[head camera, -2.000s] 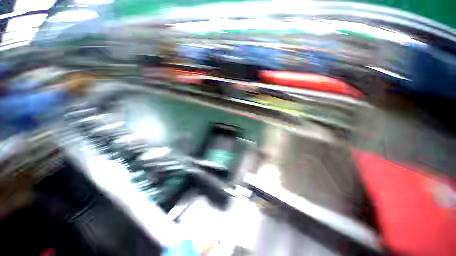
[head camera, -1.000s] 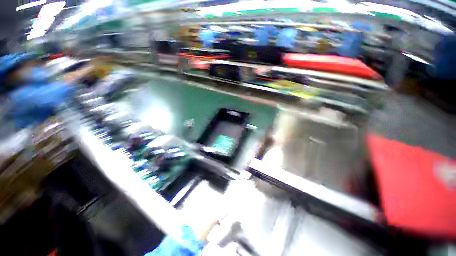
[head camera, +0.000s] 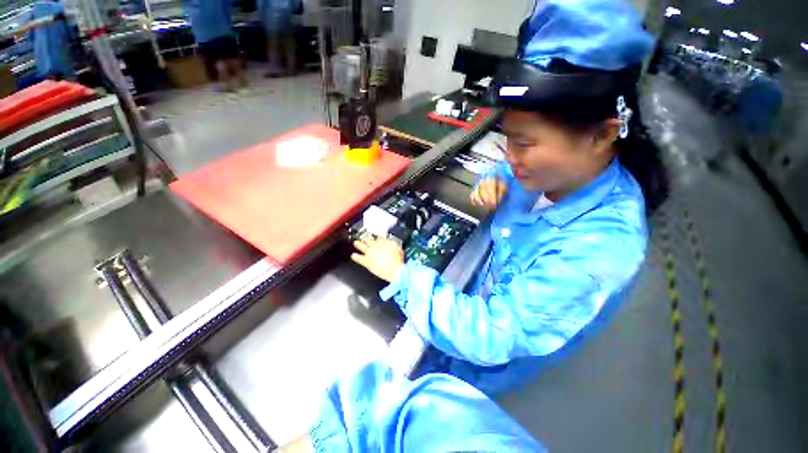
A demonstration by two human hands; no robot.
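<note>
A blue sleeve of my own arm, apparently the right, enters at the bottom centre. Only a sliver of skin, my right hand or wrist (head camera: 299,445), shows at the bottom edge; the rest is cut off. My left hand is not in view. The conveyor rail (head camera: 168,341) with its dark chain runs diagonally from lower left to upper right. A green circuit board (head camera: 436,241) with a white block and dark parts lies on the line. A neighbour's bare hand (head camera: 381,257) touches its near left corner.
The neighbour (head camera: 540,274), in blue gown and cap, stands at right by the line. A large red sheet (head camera: 292,190) lies beyond the rail, with a black and yellow device on it. Paired metal crossbars (head camera: 217,411) cross beneath the rail. A yellow-black floor marking runs at right.
The view has swung far to the right and is sharper. The green mat and black tray are gone from view; the neighbour and the circuit board now show.
</note>
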